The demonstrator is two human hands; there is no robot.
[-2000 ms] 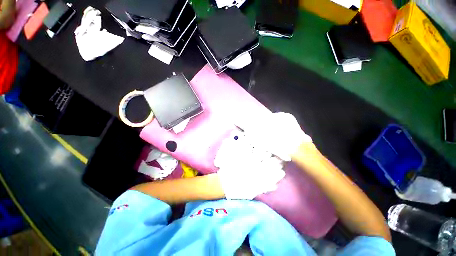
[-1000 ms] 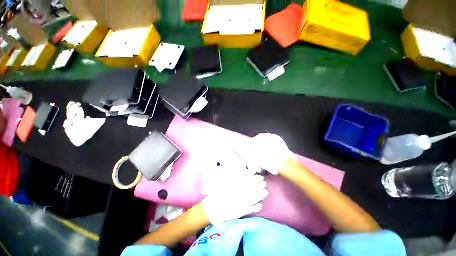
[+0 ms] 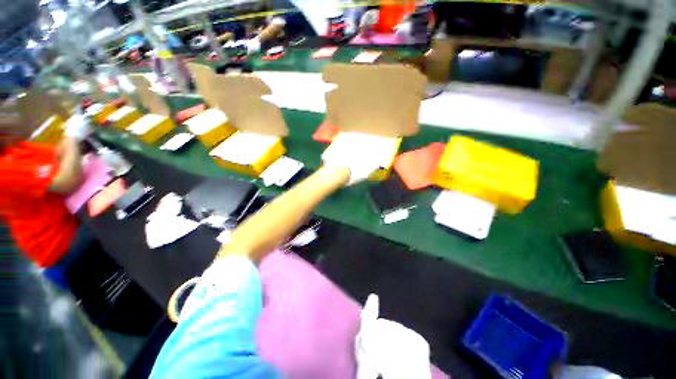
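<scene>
My left arm reaches across the bench to an open yellow box [image 3: 248,153] row on the green belt. My gloved left hand [image 3: 361,172] is at the front of the middle open box [image 3: 387,169]; white glove and white inside merge, so its grip is unclear. My gloved right hand [image 3: 393,346] is low over the pink mat [image 3: 307,314], thumb raised; its fingers are blurred and any held thing is hidden. A white notched piece [image 3: 465,213] lies on the belt before a closed yellow box [image 3: 488,174]. A black device [image 3: 390,196] lies to its left.
Black devices [image 3: 221,198] are stacked left of the mat, beside a crumpled white cloth [image 3: 169,222]. The tape roll [image 3: 175,302] is partly hidden by my sleeve. A blue bin [image 3: 514,339] stands right. A person in red [image 3: 30,192] works at far left.
The view has tilted up. My hands were together over the mat; now the left has moved out to the box and the right is apart. A white piece now shows by the closed box.
</scene>
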